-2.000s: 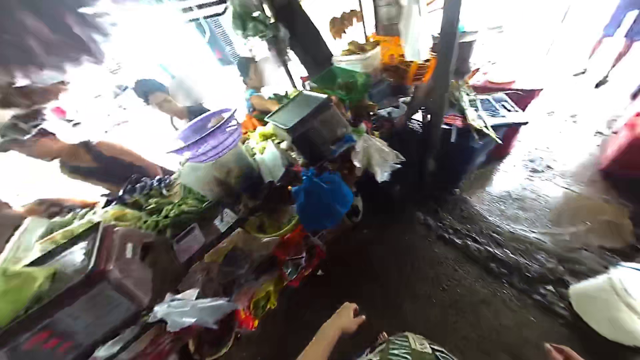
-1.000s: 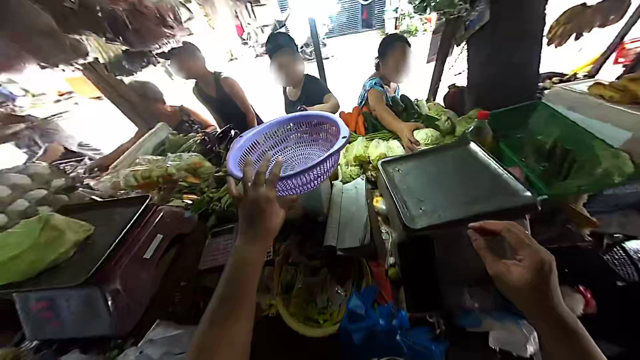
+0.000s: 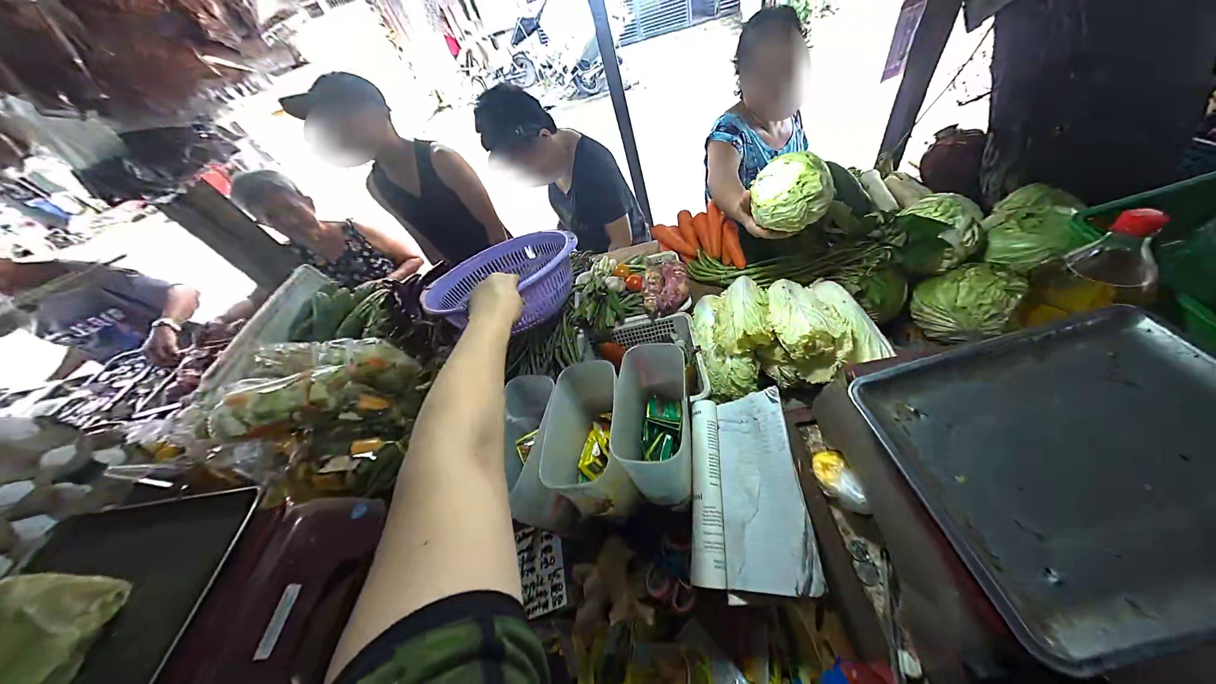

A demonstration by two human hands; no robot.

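Note:
My left hand [image 3: 496, 299] reaches out over the vegetable stall, closed on the near rim of a purple plastic basket [image 3: 546, 275]. The basket is tilted, with perforated sides, and hangs over dark leafy greens and string beans. My right hand is out of view. Across the stall a person holds up a round green cabbage [image 3: 790, 192] beside a pile of carrots [image 3: 703, 233]. Napa cabbages [image 3: 760, 328] lie in front of that person. Nearer to me stand grey plastic bins [image 3: 649, 356] with small green and yellow packets, next to an open paper notebook [image 3: 760, 494].
A weighing scale's metal tray [image 3: 1045, 475] stands at the right, another scale tray [image 3: 142, 560] at the lower left. Bagged vegetables [image 3: 313, 389] and eggs [image 3: 43, 456] lie at the left. Several people stand along the far side. A red-capped bottle [image 3: 1111, 256] is at the right.
My left hand has carried the purple basket away from me over the greens. My right hand has left the view. The person across has lifted a cabbage. The view has swung since the earliest frame.

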